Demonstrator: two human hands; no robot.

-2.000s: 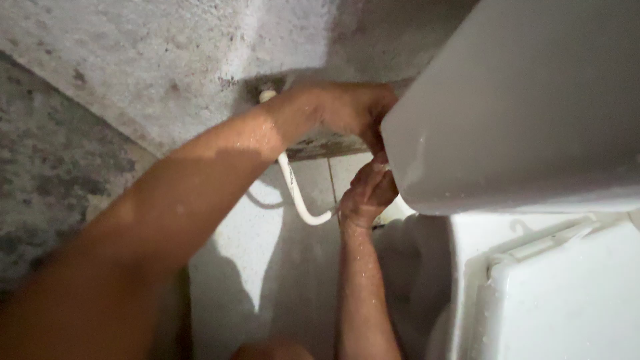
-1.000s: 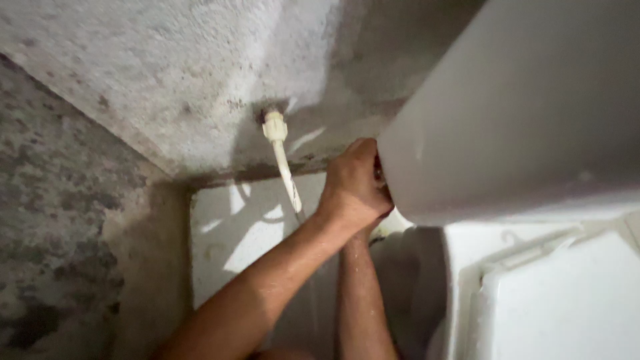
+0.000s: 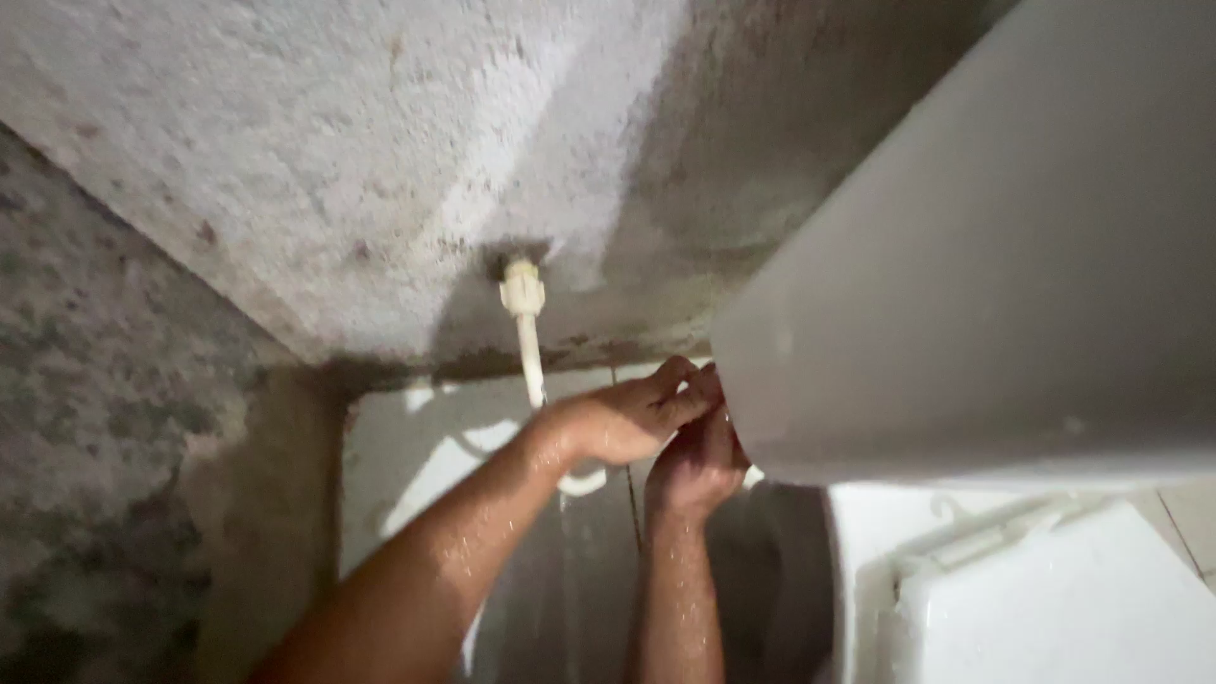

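My left hand (image 3: 632,418) reaches in from the lower left, with its fingertips at the lower left edge of a white toilet tank (image 3: 931,304). Just below it, my right hand (image 3: 698,465) is raised, its fingers bent beside the left fingertips. Whatever the fingers touch at the tank's underside is hidden. A white water supply hose (image 3: 530,356) runs down from a plastic coupling nut (image 3: 522,290) at the wall, passes behind my left wrist and shows again as a curved bend below it. Water droplets cover both forearms.
A rough, stained concrete wall (image 3: 332,142) rises behind, meeting a darker mottled wall (image 3: 95,427) at the left. White floor tiles (image 3: 399,465) lie below. The white toilet seat lid (image 3: 1064,589) is at the lower right, under the tank.
My left arm, at first across the hose near the wall fitting, has lowered, and the coupling nut shows fully. Its fingers now reach out beside my right hand, which stays at the tank's edge.
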